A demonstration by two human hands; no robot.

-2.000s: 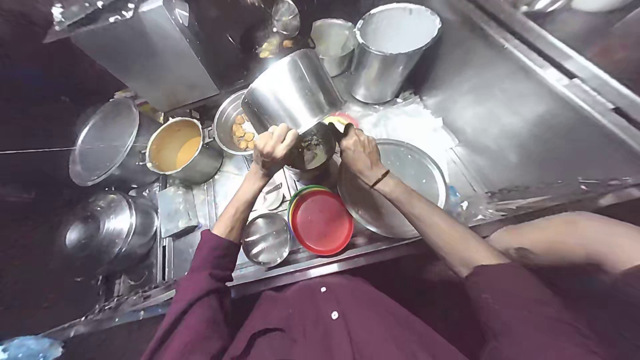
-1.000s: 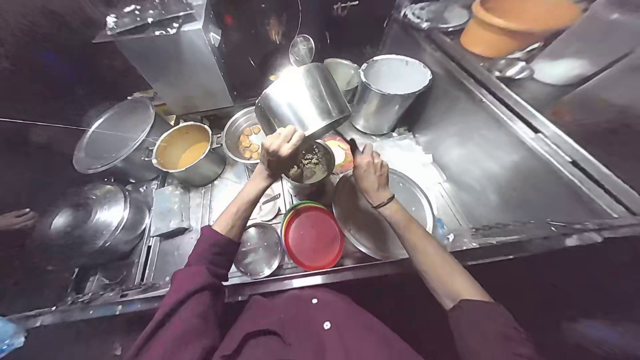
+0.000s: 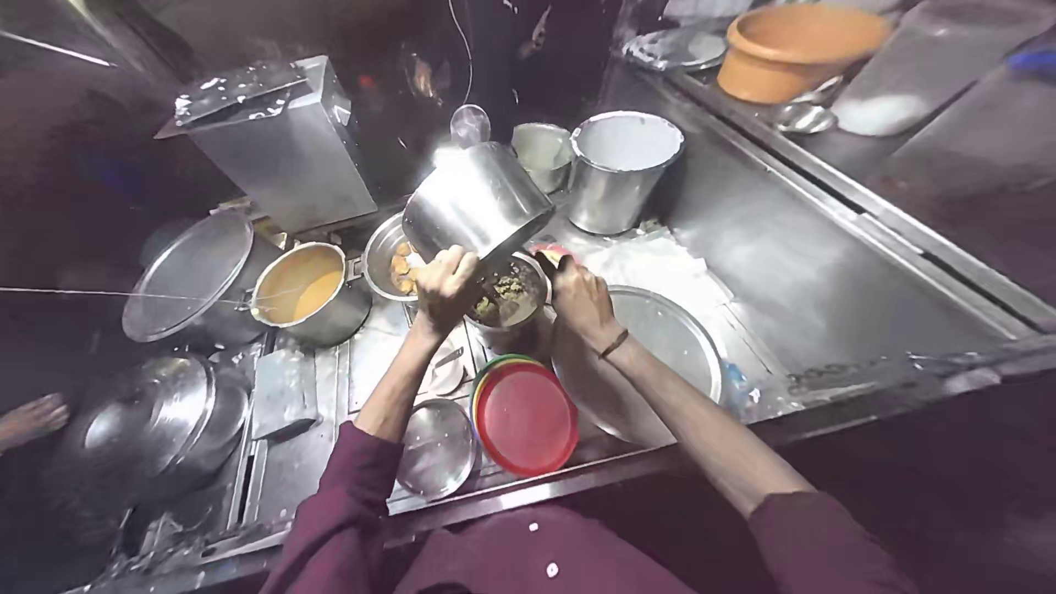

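A large steel pot point(image 3: 478, 202) hangs tilted, its mouth turned down over a smaller steel pot point(image 3: 505, 318) that holds dark, chunky food point(image 3: 510, 289). My left hand point(image 3: 445, 285) grips the tilted pot at its lower near rim. On the other side, my right hand point(image 3: 582, 301) is closed on a dark handle or cloth by the pots; which of the two pots it belongs to, I cannot tell. A steel pan of round orange-brown pieces point(image 3: 403, 268) sits just left of the tilted pot, partly hidden by it.
Red plates point(image 3: 528, 419) are stacked near the front edge, beside a round steel plate point(image 3: 437, 448). A large round tray point(image 3: 648, 363) lies under my right forearm. Left stand a pot of orange liquid point(image 3: 318, 295) and lidded vessels; behind, a tall steel container point(image 3: 615, 194). Another person's hand point(image 3: 37, 421) shows far left.
The large pot has tipped further from two seconds ago, and more of the smaller pot and its dark food shows beneath it. Another person's hand has come into view at the left.
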